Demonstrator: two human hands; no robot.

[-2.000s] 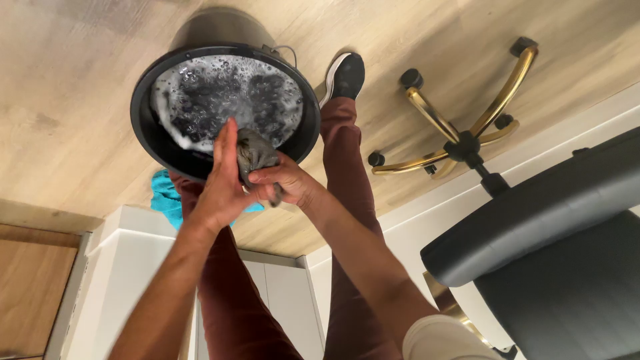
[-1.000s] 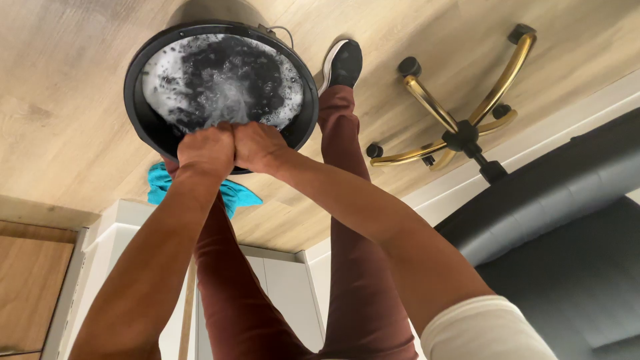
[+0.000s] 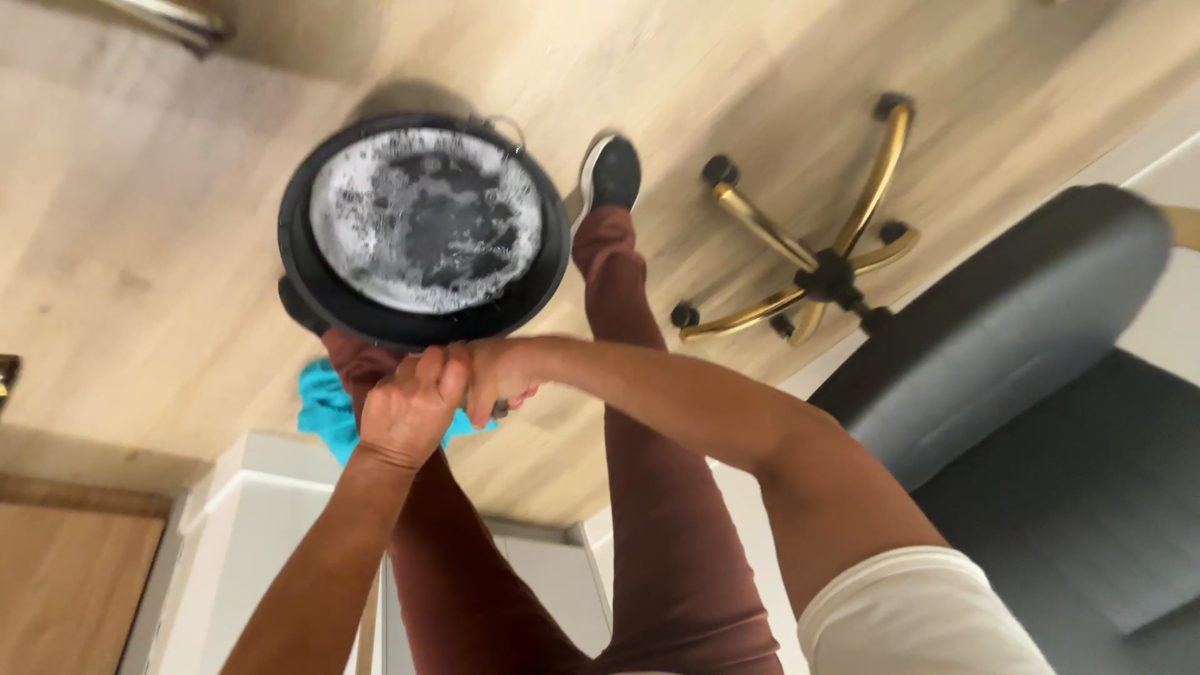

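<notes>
My left hand (image 3: 415,398) and my right hand (image 3: 502,373) are closed side by side at the near edge of a black bucket (image 3: 298,253). Both grip a grey cloth (image 3: 501,409), of which only a small end shows below my right hand; the fingers hide the rest. Soapy water (image 3: 450,220) with white foam around its edge fills the bucket. A turquoise cloth (image 3: 326,409) lies on the floor behind my left hand and lower leg.
A swivel chair with a gold base (image 3: 769,230) and dark padded seat (image 3: 1003,319) stands at the right. My shoe (image 3: 614,173) is beside the bucket. White cabinets (image 3: 258,544) and a wooden panel (image 3: 70,581) are at the lower left.
My hands have moved from over the bucket's near part to its near rim. They have closed tightly around the grey cloth, which showed more openly two seconds ago. The view has shifted.
</notes>
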